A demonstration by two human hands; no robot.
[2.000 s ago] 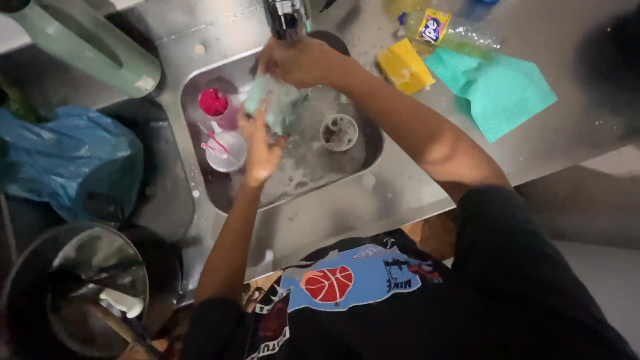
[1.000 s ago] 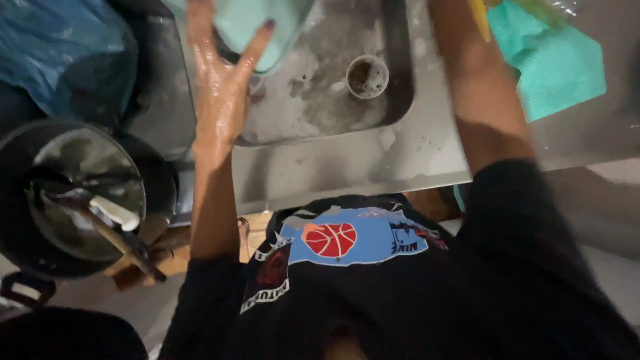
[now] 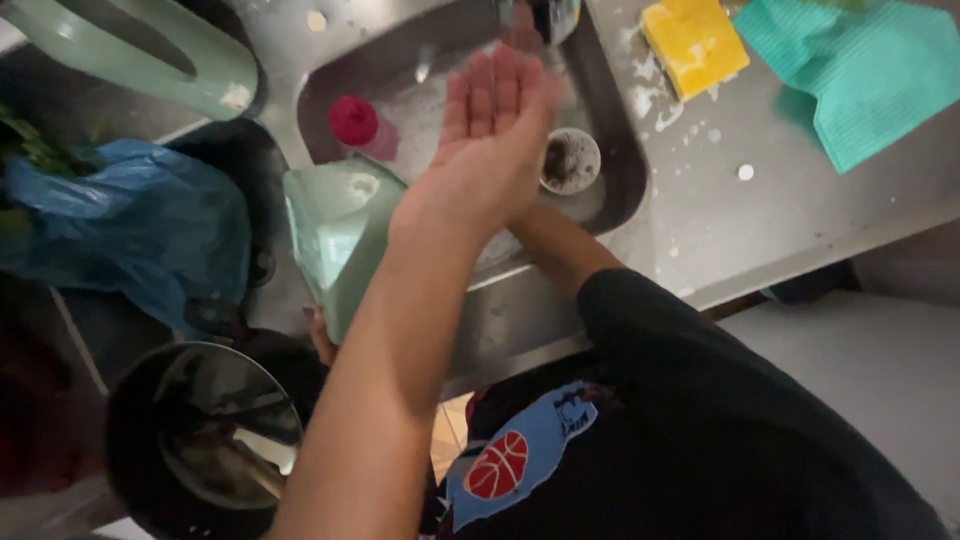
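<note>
Fingertips of my left hand point(image 3: 321, 335) hold the lower left edge of a light green plastic container point(image 3: 337, 225), tilted at the sink's left side. My right forearm enters the sink from the black sleeve; that hand is hidden behind an open palm. This palm point(image 3: 480, 157), on a forearm rising from the bottom edge close to the camera, appears to be another person's; its fingers are under the faucet point(image 3: 551, 19). A white cup point(image 3: 571, 161) with dark residue and foam stands right of it in the steel sink point(image 3: 626, 202). A pink-red object point(image 3: 354, 120) is at the sink's left.
A yellow sponge point(image 3: 694, 45) and a teal cloth point(image 3: 885, 90) lie on the wet counter at the right. At the left are a green pitcher-like vessel point(image 3: 217, 82), a blue plastic bag point(image 3: 150, 225) and a black pot point(image 3: 142, 457) with utensils inside.
An open palm and forearm have come in over the sink from the bottom. My left hand, earlier seen over the green container, now shows only fingertips at its edge. The view has shifted.
</note>
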